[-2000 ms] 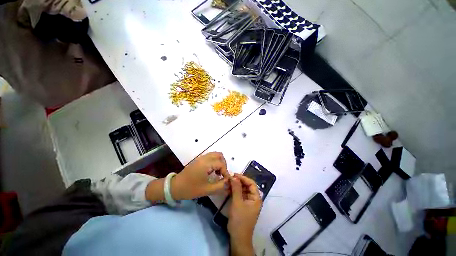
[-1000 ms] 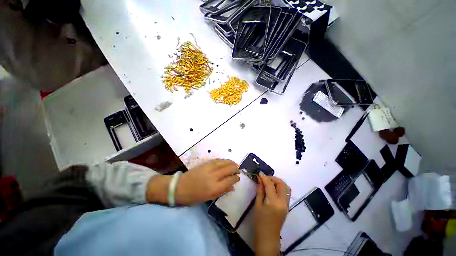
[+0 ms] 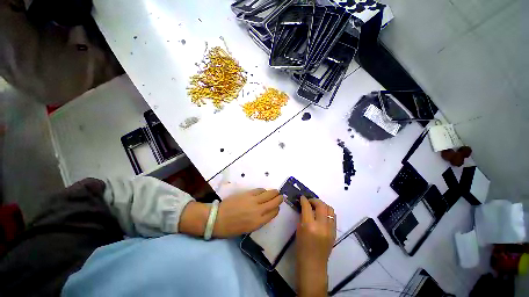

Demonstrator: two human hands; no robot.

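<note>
A black housing [image 3: 299, 193] with a large window lies at a slant on the near edge of the bench, solid end up and away from me. My left hand [image 3: 248, 212], with a pale bracelet, has its bent fingertips at the left edge of that solid end; its thumb is hidden. My right hand [image 3: 316, 227], with a ring, has its fingertips close together on the right part of the solid end. Any small part under them is too small to see. The lower end of the housing shows between my hands and the blue clothing.
Beyond lie a larger yellow pile [image 3: 217, 78], a smaller yellow pile [image 3: 265, 104] and stacked housings [image 3: 307, 43]. A line of black bits [image 3: 348, 165] and a dark round patch [image 3: 371, 119] are to the right. Another housing [image 3: 371, 241] lies beside my right hand. A white bin [image 3: 87, 139] is left.
Over two seconds my hands have parted from a fingertip pinch above the housing and come down onto its solid end. Since one second ago the fingertips have shifted only slightly.
</note>
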